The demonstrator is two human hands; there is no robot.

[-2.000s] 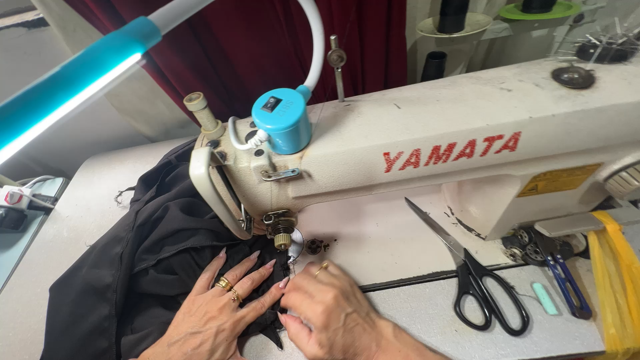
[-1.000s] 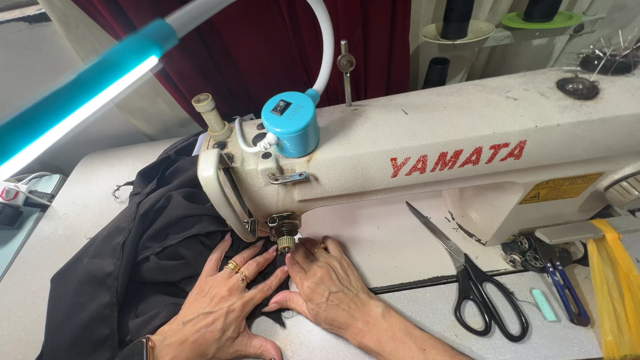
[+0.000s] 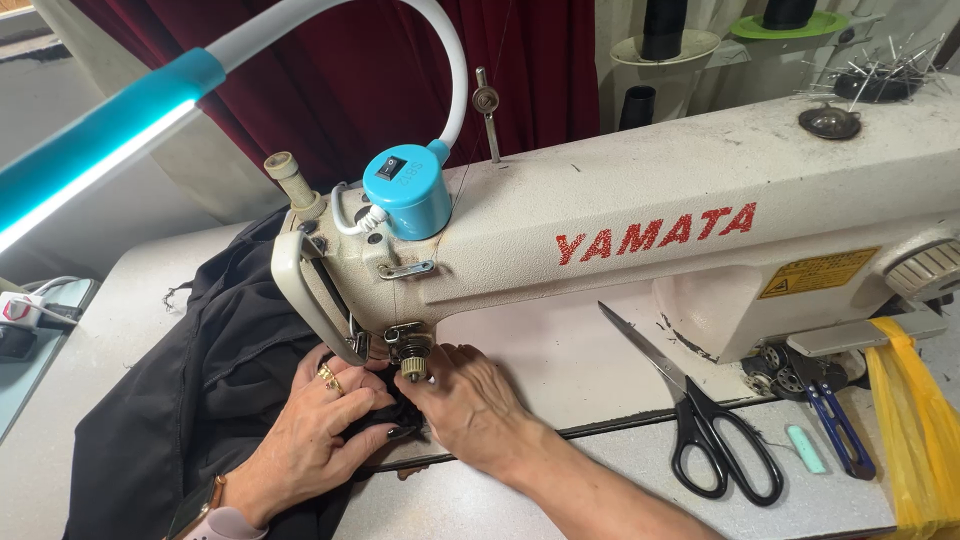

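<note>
A cream Yamata sewing machine stands across the table, with black fabric bunched under and left of its head. My left hand, with gold rings and a wristwatch, lies on the fabric just left of the thread tension knob; its fingers press on the cloth and their tips are partly hidden by the machine head. My right hand is on the knob's right side, fingertips at the needle area behind the knob. Whether it pinches fabric or thread there is hidden. The needle and presser foot are not visible.
Black-handled scissors, a piece of green tailor's chalk, blue thread snips and metal bobbins lie at the right. A yellow plastic bag hangs beside them. A blue-and-white lamp sits on the machine; a pincushion is on top.
My right hand has moved up and in toward the needle area behind the knob. My left hand's fingers have drawn together, and its thumb has come up onto the fabric.
</note>
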